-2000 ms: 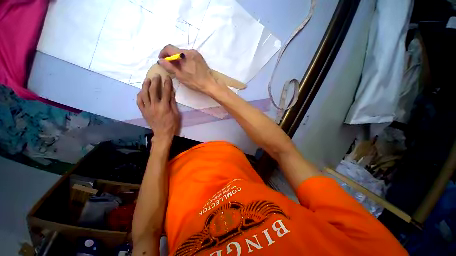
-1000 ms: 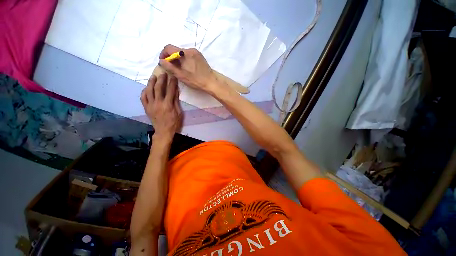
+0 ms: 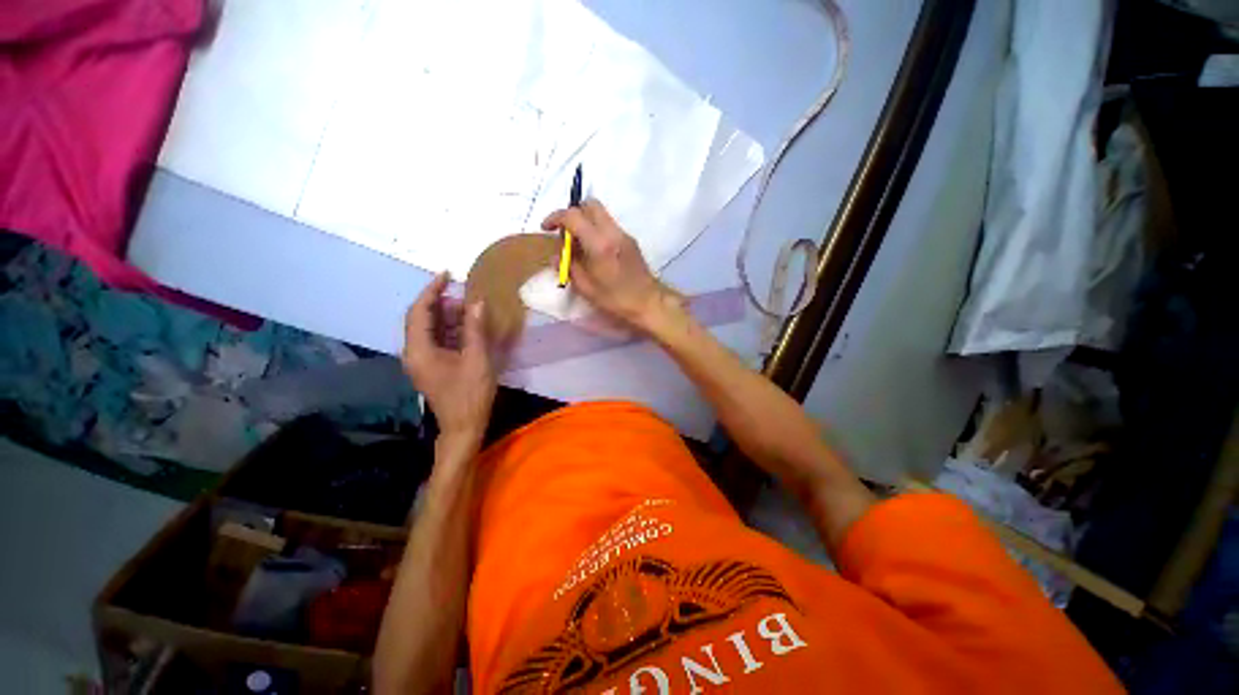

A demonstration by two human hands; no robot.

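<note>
My left hand (image 3: 455,356) is at the near edge of the table, its fingers and thumb at the left side of the tan French curve (image 3: 506,280). The curve's broad rounded end faces up and left; its tail is not clearly seen. My right hand (image 3: 607,268) holds a yellow marking pen (image 3: 565,255) between its fingers, dark tip pointing away from me and off the paper. White pattern paper (image 3: 394,122) with thin drafted lines lies beyond both hands. The pinkish clear ruler (image 3: 571,342) lies flat along the near edge, partly under the curve and hands.
A bright pink garment (image 3: 95,136) lies at the far left. A whitish tape measure (image 3: 751,217) loops on the right, beside the dark shiny rail (image 3: 870,190). Floral cloth (image 3: 116,340) and an open box of supplies (image 3: 177,577) are below left. White pieces (image 3: 1033,204) hang at the right.
My right hand has moved right and nearer to me, and the pen has turned upright in view. My left hand has come off its flat press, and the curve is turned and shifted nearer.
</note>
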